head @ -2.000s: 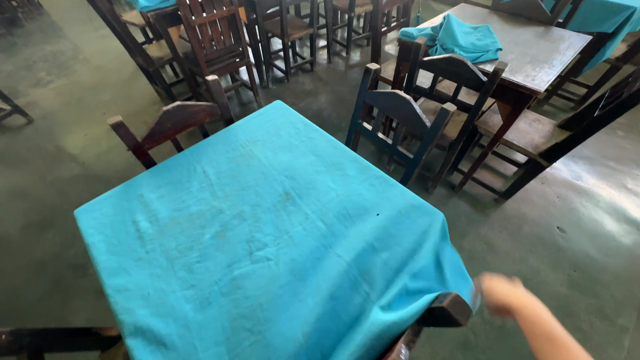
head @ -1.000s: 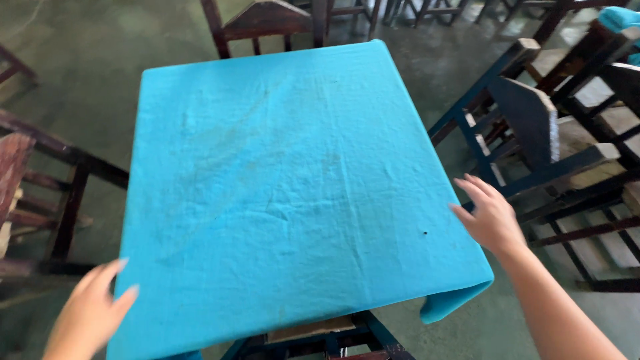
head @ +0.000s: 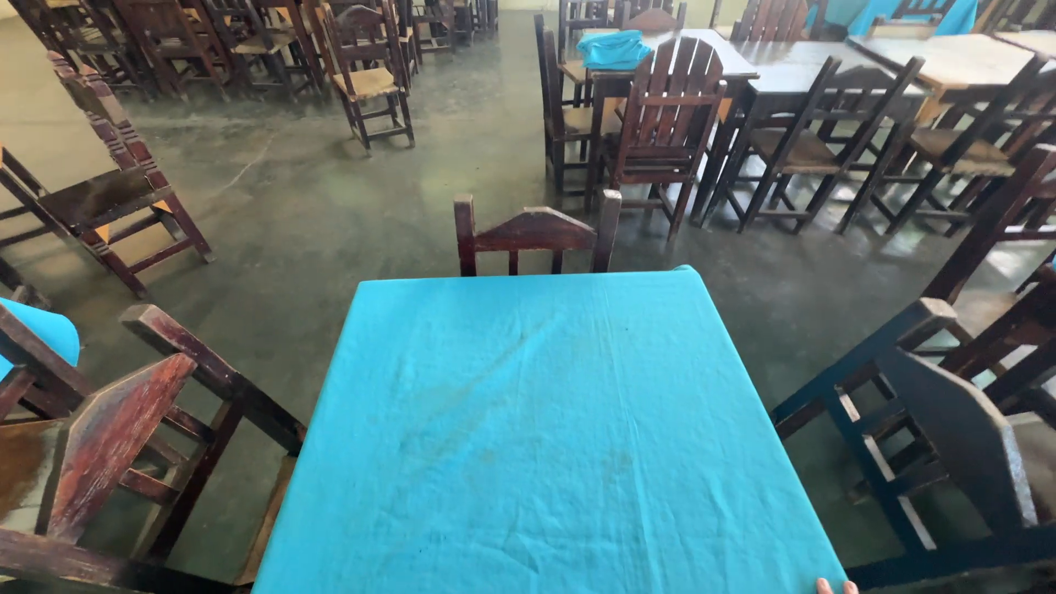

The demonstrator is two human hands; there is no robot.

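A turquoise tablecloth (head: 528, 429) lies over a square table in the lower middle of the head view, with light creases and faint stains. Only the fingertips of my right hand (head: 836, 586) show, at the cloth's right edge by the bottom of the view; the rest of that hand is cut off, so its hold cannot be told. My left hand is out of the frame. A dark wooden chair (head: 536, 231) stands at the table's far side.
Wooden chairs stand at the left (head: 124, 445) and right (head: 949, 437) of the covered table. Farther back, a folded turquoise cloth (head: 613, 50) lies on a bare table (head: 718, 58), with a slatted chair (head: 670, 115) before it. More chairs stand beyond on the smooth floor.
Both hands were over the cloth's sides a second ago; now only right fingertips show. The cloth's right side, bunched against a chair two seconds ago, now lies flatter. The view has tilted up.
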